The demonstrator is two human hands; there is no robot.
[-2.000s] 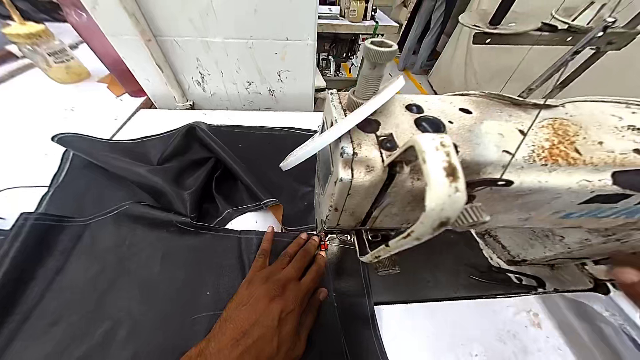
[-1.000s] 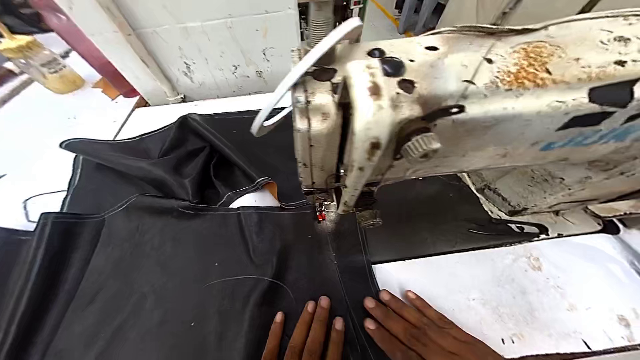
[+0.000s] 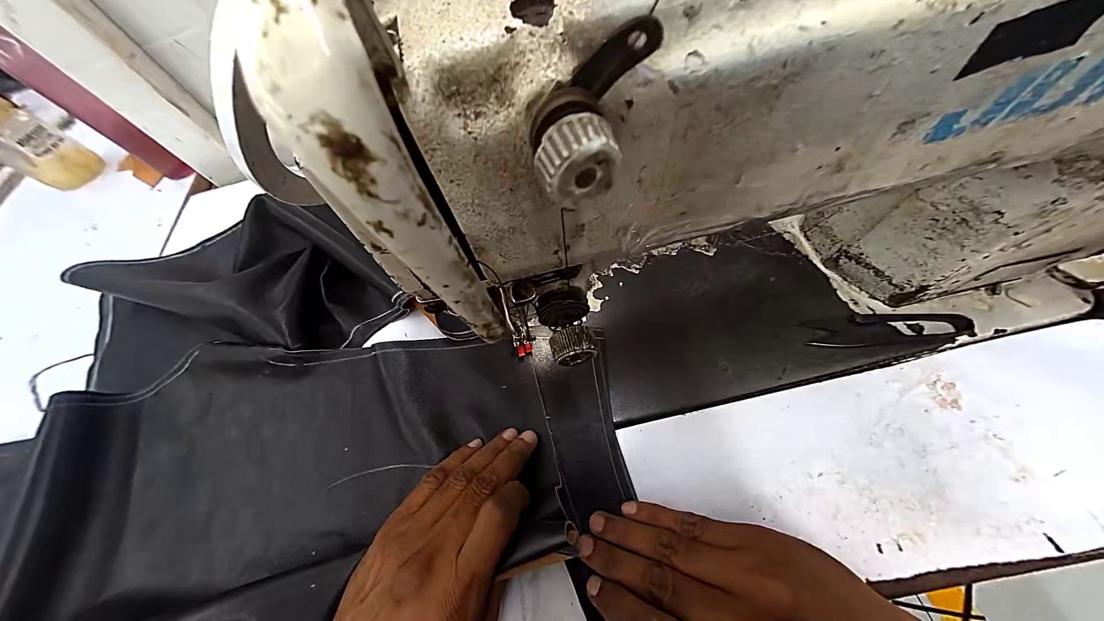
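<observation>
Black coated fabric with light stitching (image 3: 259, 448) lies across the table and under the red-tipped presser foot (image 3: 523, 348) of a worn white sewing machine (image 3: 776, 95). My left hand (image 3: 448, 526) rests flat on the fabric, left of a long seam, its fingers pointing toward the foot. My right hand (image 3: 690, 561) lies with its fingertips on the right edge strip of the fabric, near its lower end. The needle's tip is too small to make out.
Thread snips (image 3: 906, 329) lie on the dark machine bed (image 3: 716, 328) beneath the arm. A container with yellowish contents (image 3: 56, 151) stands at the upper left on the white table (image 3: 845, 440). A loose thread curls at the fabric's left.
My left hand has moved away from the presser foot, back along the fabric. My right hand, at the far right edge two seconds ago, is now on the fabric. The view has moved closer to the machine.
</observation>
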